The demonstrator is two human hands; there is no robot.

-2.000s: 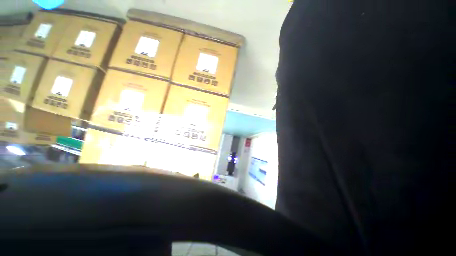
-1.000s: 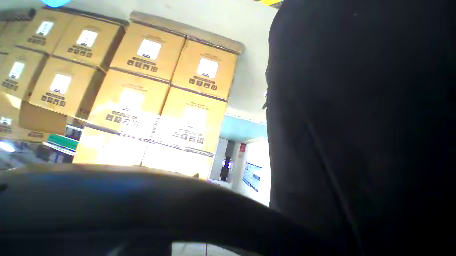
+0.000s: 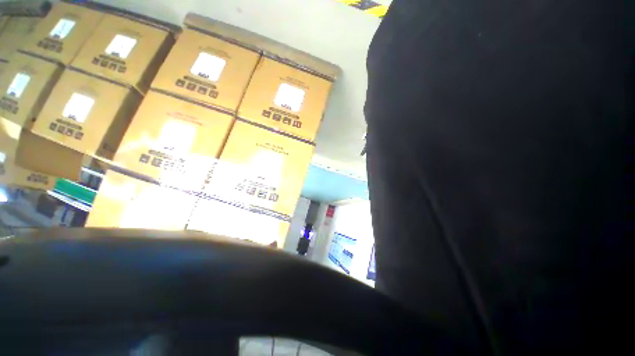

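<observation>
Neither of my hands shows in the picture. A large black cloth surface [image 3: 501, 160], probably a work jacket, fills the right side close to the lens, with a faint seam or fold running down it. A smooth dark curved band [image 3: 188, 285] lies across the lower edge, blurred and very close; I cannot tell whether it is a strap or clothing. Nothing is seen being held.
Stacked brown cartons [image 3: 209, 73] with white labels stand tilted at the left and centre. A green-edged surface [image 3: 75, 191] shows at the left. Yellow and black tape [image 3: 365, 6] is at the top. A blue-white panel [image 3: 342, 249] and a small dark shape [image 3: 304, 240] are farther off.
The view has shifted slightly. The black cloth edge sits a little further left. More yellow and black tape shows at the top, and the blue object at the top left has left the picture.
</observation>
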